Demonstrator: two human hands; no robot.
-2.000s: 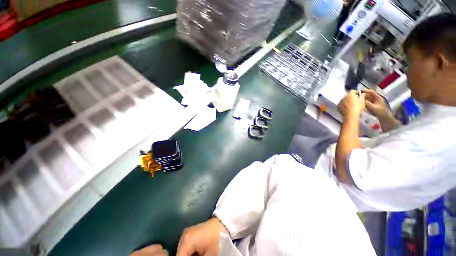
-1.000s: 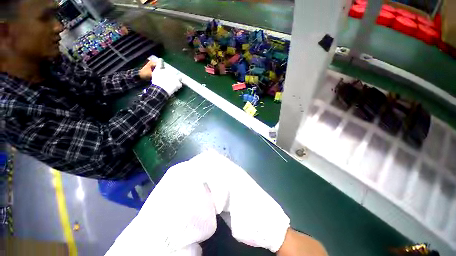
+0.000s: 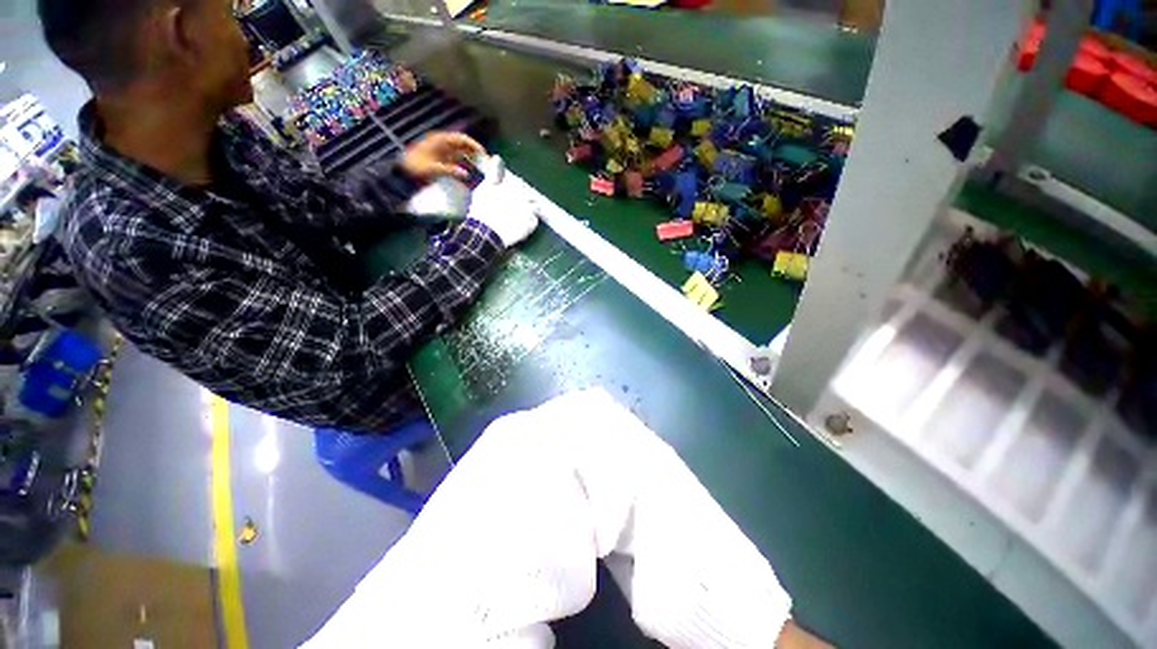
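Note:
My left arm in a white sleeve (image 3: 495, 520) bends across the bottom, elbow up. Only a sliver of skin at the wrist (image 3: 799, 636) shows at the bottom edge; the left hand is cut off. My right hand is out of the picture. A thin rod-like sliver (image 3: 765, 403) lies on the dark-green bench (image 3: 875, 545) beside the rail and the post's foot. A white tray (image 3: 977, 412) with rectangular pockets stands behind the rail, with dark parts (image 3: 1047, 298) heaped in it.
A person in a plaid shirt (image 3: 292, 304) sits at the left, gloved hand by the white rail (image 3: 634, 273). Coloured binder clips (image 3: 711, 152) lie heaped beyond it. A white post (image 3: 888, 190) rises at right. A blue stool (image 3: 374, 459) and yellow floor line (image 3: 223, 507) show at left.
The view has swung from the right side of the bench to the left. Since a second ago it turned slightly further left; my wrist and the gold-coloured parts at lower right have mostly or fully left view.

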